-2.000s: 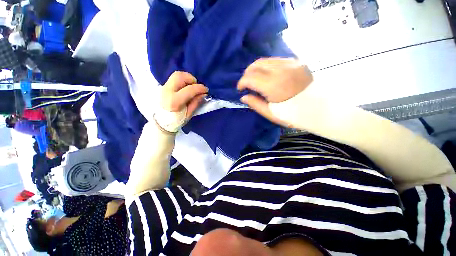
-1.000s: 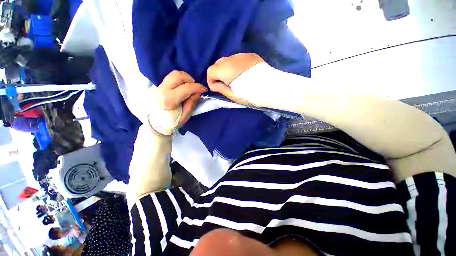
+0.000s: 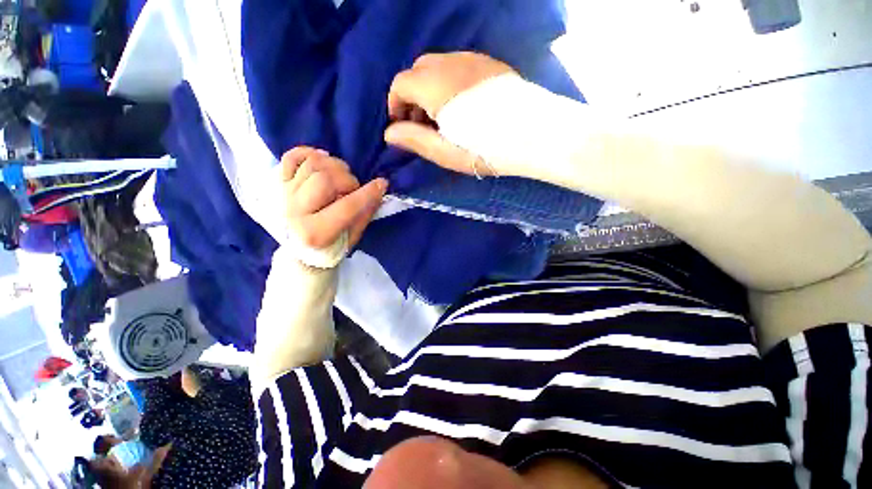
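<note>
Blue garment panels [image 3: 421, 258] lie in folds in front of me, over the table's edge and towards my body. White cloth [image 3: 387, 310] shows under and left of the blue. A lighter blue ribbed strip [image 3: 516, 199] with a pale frayed edge runs right from my left fingertips. My left hand [image 3: 325, 201] pinches the cloth between thumb and forefinger at the strip's left end. My right hand [image 3: 435, 115] is above the strip, thumb apart from the curled fingers; whether it holds any cloth is hidden.
The white machine table [image 3: 708, 86] is at the upper right, with a ruler strip [image 3: 660, 229] along its near edge. A grey unit with a round ringed disc [image 3: 153, 334] stands at the left. A person in dotted clothing [image 3: 201, 430] is at the lower left. Heaped garments [image 3: 115, 239] lie at the far left.
My right hand has moved left and up, away from the frayed edge, and its thumb has opened. The ribbed strip now lies more exposed. My left hand still pinches the cloth.
</note>
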